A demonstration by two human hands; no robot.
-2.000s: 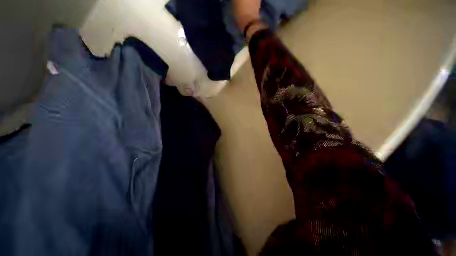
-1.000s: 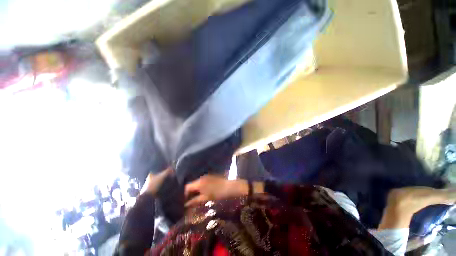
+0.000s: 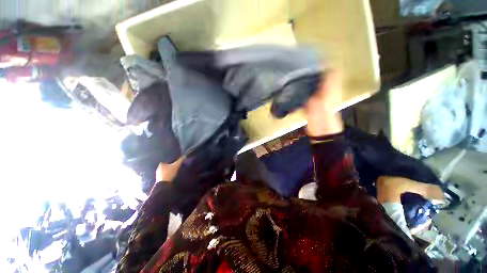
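Note:
A grey and black denim garment [image 3: 200,101] is stretched over the near left part of the cream bin [image 3: 342,48]. My left hand [image 3: 170,170] grips its dark lower edge, close to my body at the lower left. My right hand [image 3: 324,104] is over the bin's near edge, blurred, with its fingers on the bunched dark and grey end of the garment. A dark part of the garment hangs from my left hand down in front of me.
Another person's hand [image 3: 408,191] and dark clothing are close on my right. A clear plastic bag [image 3: 444,120] lies beside a pale panel at the right. Strong glare covers the left side, above a heap of mixed cloth pieces [image 3: 64,234].
My right hand has moved from near my left hand, out and right to the bin's edge, with one garment end. The garment now lies spread sideways. The view has shifted slightly.

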